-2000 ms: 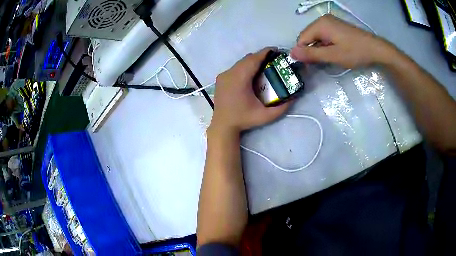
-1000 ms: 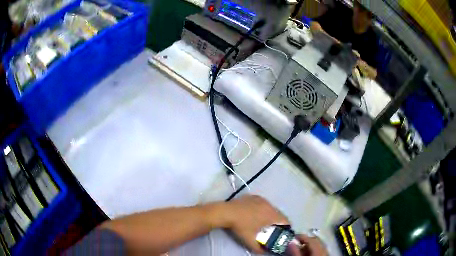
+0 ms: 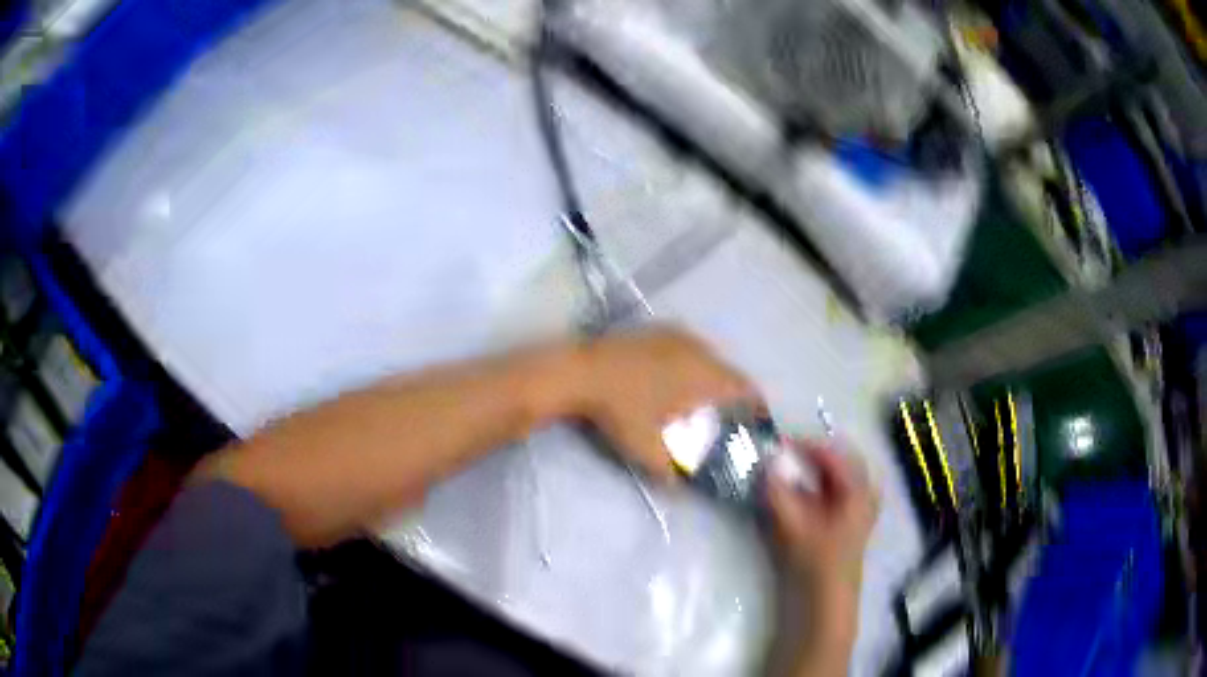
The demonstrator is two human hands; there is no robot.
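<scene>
The frame is motion-blurred. My left hand [image 3: 649, 390] is closed around an open power bank unit [image 3: 721, 447] above the bench, right of centre. The unit's pale cell shows on its left and its board end faces my right hand. My right hand [image 3: 823, 492] is at the board end with thumb and fingers pinched together over something small and whitish, perhaps a plug; blur hides whether it is plugged in.
The white bench [image 3: 291, 225] has a black cord [image 3: 553, 146] crossing it. A grey metal box [image 3: 834, 60] stands on the white padded rise [image 3: 880, 245]. Blue bins stand at left [image 3: 80, 113] and lower right [image 3: 1092, 582]. Yellow-edged units [image 3: 933, 456] lie at right.
The view has swung down and closer since a second ago, so hands and unit sit higher in the picture. The left hand still holds the unit, the right still at its board end.
</scene>
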